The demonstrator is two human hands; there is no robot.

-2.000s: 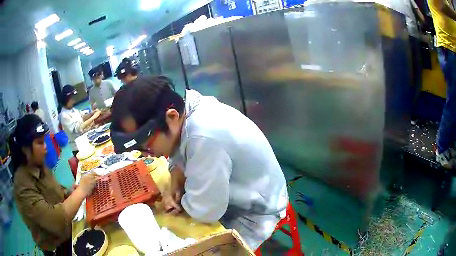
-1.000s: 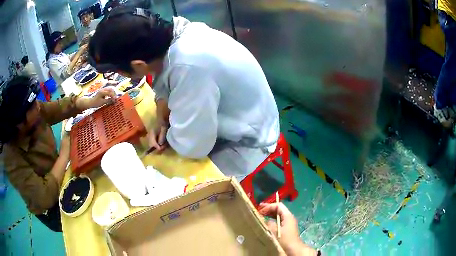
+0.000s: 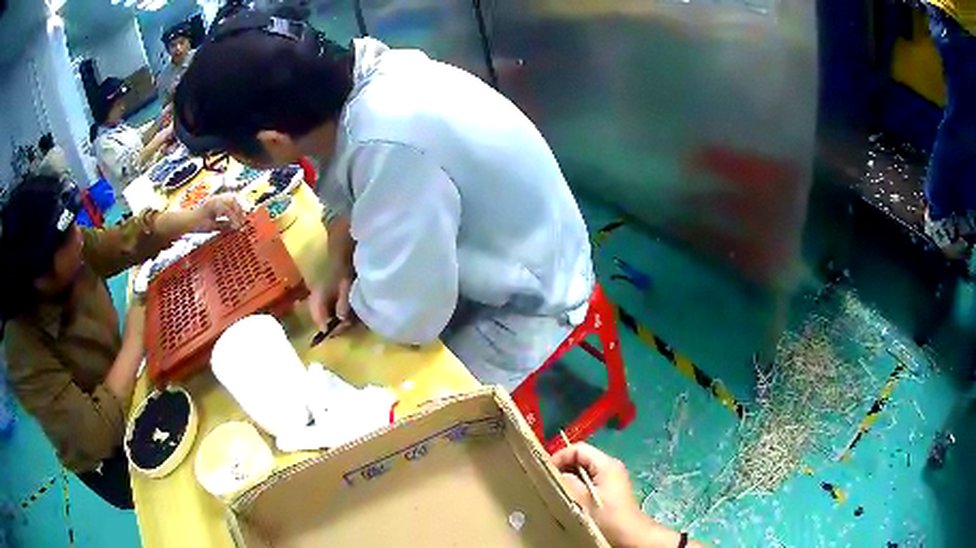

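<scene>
My right hand (image 3: 599, 487) is bare, at the outer right edge of the cardboard tray (image 3: 412, 495), with a thin pale stick (image 3: 583, 469) held in its fingers. The brown tray lies at the bottom of the view and has blue printed characters on its inner wall. One small whitish round piece (image 3: 517, 520) lies inside it. The tray's near part is cut off by the bottom edge. My left hand is not in view.
Yellow table (image 3: 161, 518) with a white tub (image 3: 257, 369), limp white gloves (image 3: 340, 412), a dark-filled dish (image 3: 161, 431), a light dish (image 3: 233, 458) and a red-brown perforated basket (image 3: 219, 294). A person in grey sits beside it on a red stool (image 3: 613, 369); another sits opposite. Scrap strips (image 3: 803, 401) cover the floor at right.
The view has tilted down since the first frame, bringing the tray and my right hand into view. Over the last second, the stick in my fingers has tilted from upright to slanting.
</scene>
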